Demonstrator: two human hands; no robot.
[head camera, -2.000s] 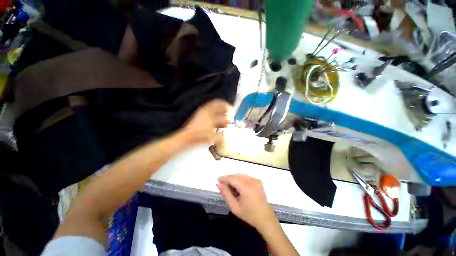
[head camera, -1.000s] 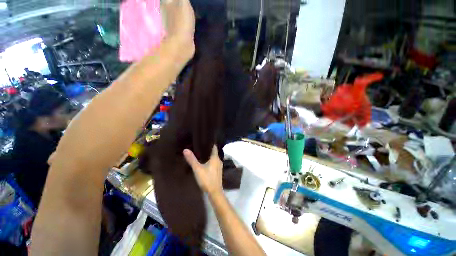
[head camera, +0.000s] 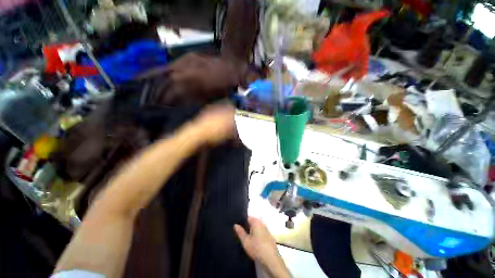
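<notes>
The large black and brown cloth (head camera: pixel 223 201) is spread over the left of the sewing table, with a narrow brown strip running down it. My left hand (head camera: pixel 217 124) is blurred at the cloth's upper right part; its grip cannot be made out. My right hand (head camera: pixel 259 242) is at the cloth's right edge, thumb and fingers apart. The white and blue sewing machine (head camera: pixel 380 214) stands right of the cloth, its needle area (head camera: pixel 289 209) beside the cloth edge. A curved black piece (head camera: pixel 334 247) lies under the machine arm.
A green cup (head camera: pixel 293 130) stands upright on the machine, near a round yellowish dish (head camera: pixel 313 176). Scissors (head camera: pixel 384 266) and an orange knob (head camera: pixel 403 261) are at the lower right. A red bag (head camera: pixel 347 46) and scraps lie behind. A yellow round item (head camera: pixel 45 146) is at left.
The raised brown and black cloth has come down and lies spread at left. My left hand has lowered from the top of view. My right hand is now at the cloth's right edge.
</notes>
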